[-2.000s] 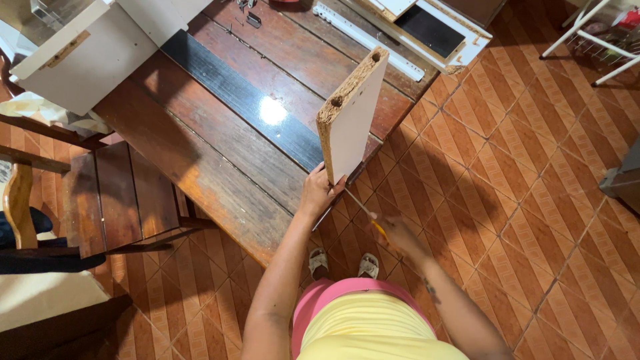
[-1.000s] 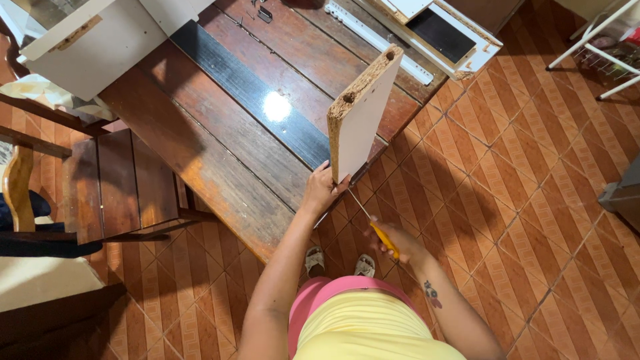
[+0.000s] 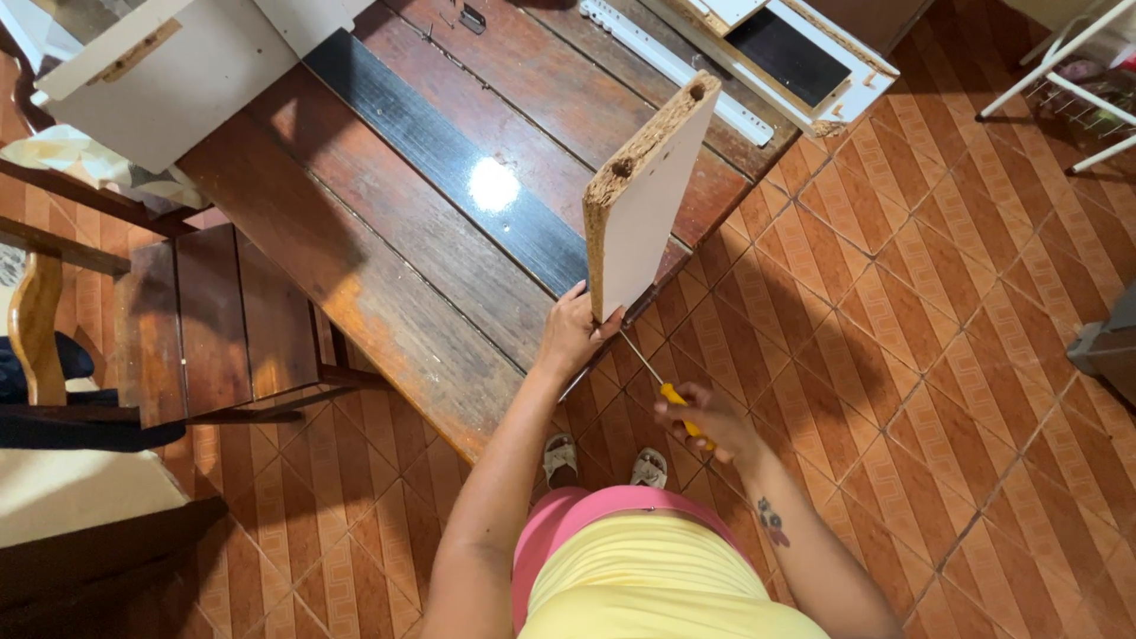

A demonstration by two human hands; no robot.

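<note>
A white-faced particleboard panel (image 3: 652,204) stands on edge at the table's near corner, with rough edges and two holes in its upper edge. My left hand (image 3: 574,330) grips its lower near end. Beneath the panel, a dark strip board (image 3: 435,160) runs across the wooden table. My right hand (image 3: 706,424) holds a screwdriver by its yellow handle (image 3: 683,413); the shaft points up and left toward the panel's lower end beside my left fingers. The screwdriver's tip is hidden, so contact cannot be told.
White boards (image 3: 195,80) stand at the table's left. A metal drawer slide (image 3: 679,71) and a white-edged frame with a dark panel (image 3: 788,55) lie at the back right. A wooden chair (image 3: 213,328) stands left, a white wire rack (image 3: 1056,80) right, on the tiled floor.
My right hand stays around the screwdriver handle, with its fingers shifting about it. My left hand keeps its hold on the panel, which stays upright in the same place.
</note>
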